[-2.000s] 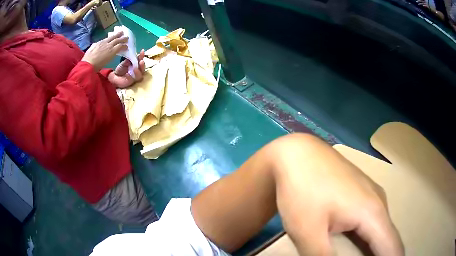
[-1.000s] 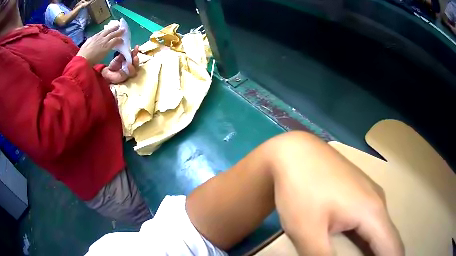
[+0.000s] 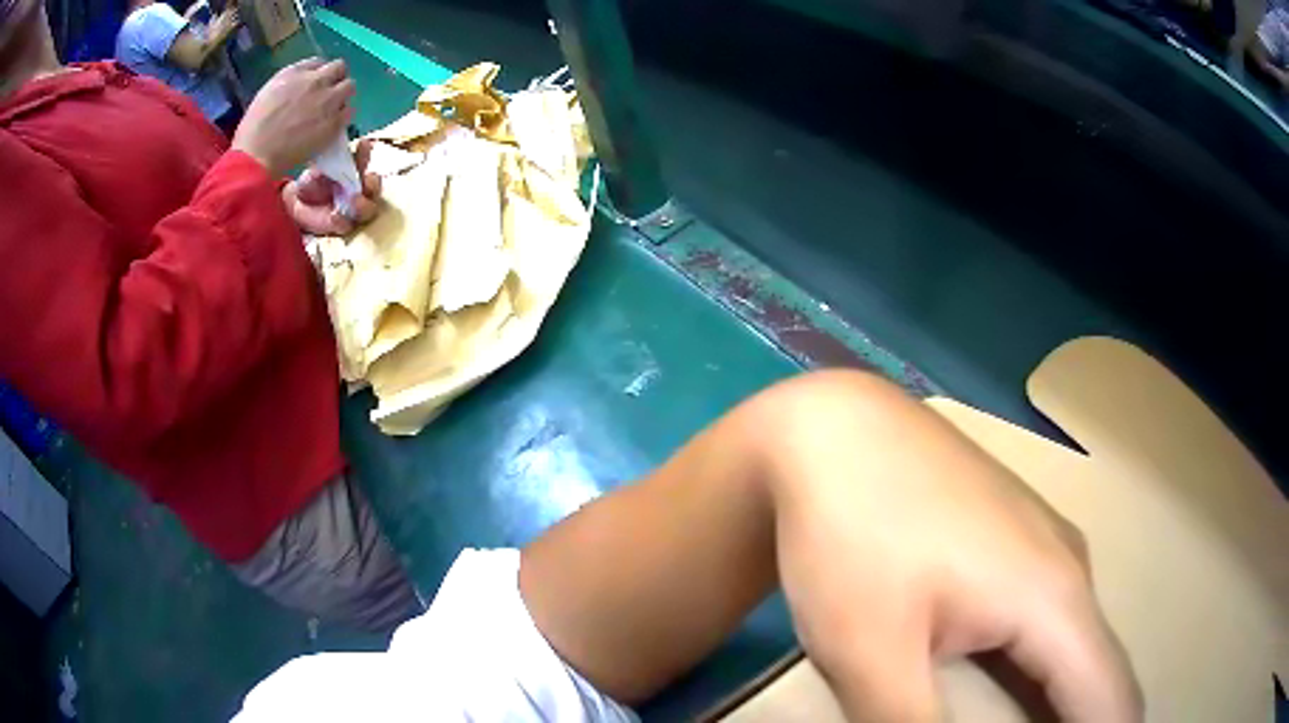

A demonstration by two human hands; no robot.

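A brown cardboard mailer box [image 3: 1145, 551] lies at the lower right, with a rounded, notched flap [image 3: 1131, 403] reaching over the dark belt. My left hand [image 3: 940, 565] comes in from the lower left in a white sleeve. It is bent down over the cardboard with curled fingers and holds it. Its fingertips are cut off by the bottom edge of the picture. The box's near part is also out of the picture. My right hand is not in view.
A person in red [image 3: 170, 311] stands left, handling a small white piece [image 3: 339, 177] above crumpled yellow-tan paper [image 3: 452, 254] on the green bench [image 3: 566, 438]. A green post [image 3: 608, 106] rises from the worn rail [image 3: 763, 311]. Another person sits at the far upper left.
The view has shifted slightly, so the bench and paper sit further left. The neighbour's upper hand has moved on the white piece. My left hand keeps its pose on the cardboard.
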